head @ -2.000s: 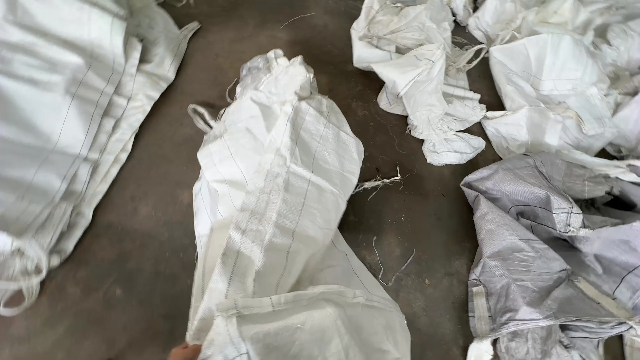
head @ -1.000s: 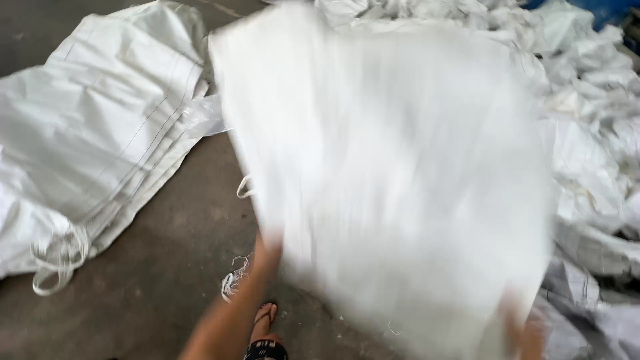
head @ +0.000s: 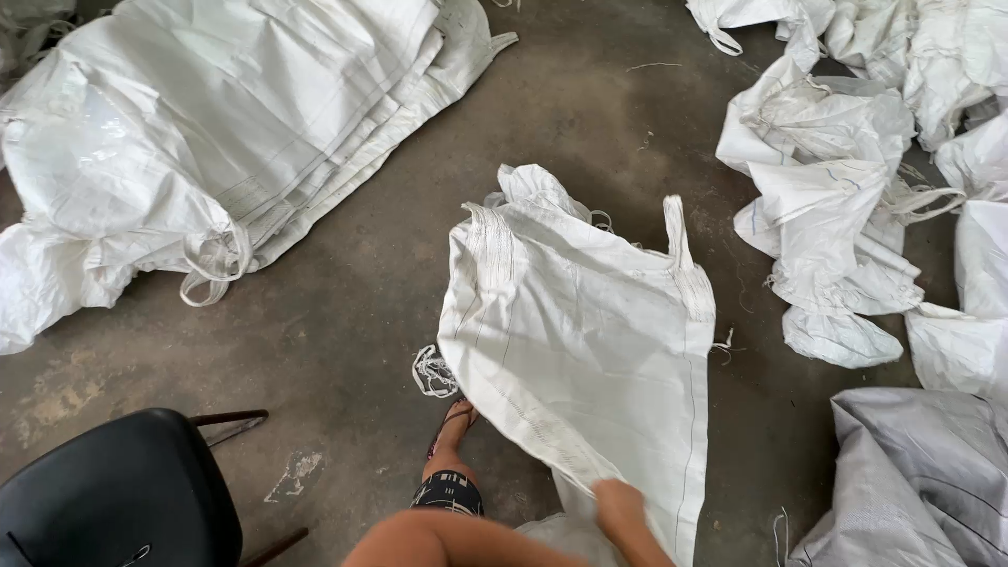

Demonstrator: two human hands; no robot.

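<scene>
A large white woven plastic bag [head: 598,339] with stitched lines and webbing loops lies spread over the floor in front of me. My right hand [head: 620,504] is closed on its near left edge, at the lower middle of the view. A blurred bare limb crosses the bottom edge left of that hand, and my left hand cannot be seen. One loop [head: 675,228] stands up at the bag's far right corner. Crumpled white material [head: 535,185] shows beyond the bag's far edge. The bag's near end runs out of view at the bottom.
Stacked white woven bags [head: 260,102] lie at the upper left. Crumpled white bags [head: 827,197] and a greyish bag [head: 906,472] are on the right. A black chair [head: 118,496] stands at the lower left. Tangled white strips [head: 433,372] lie beside a sandalled foot [head: 454,425].
One second ago two hands held a white bag raised and blurred; now the bag lies lower, and one hand is seen on its edge. The view has shifted, bringing the chair in.
</scene>
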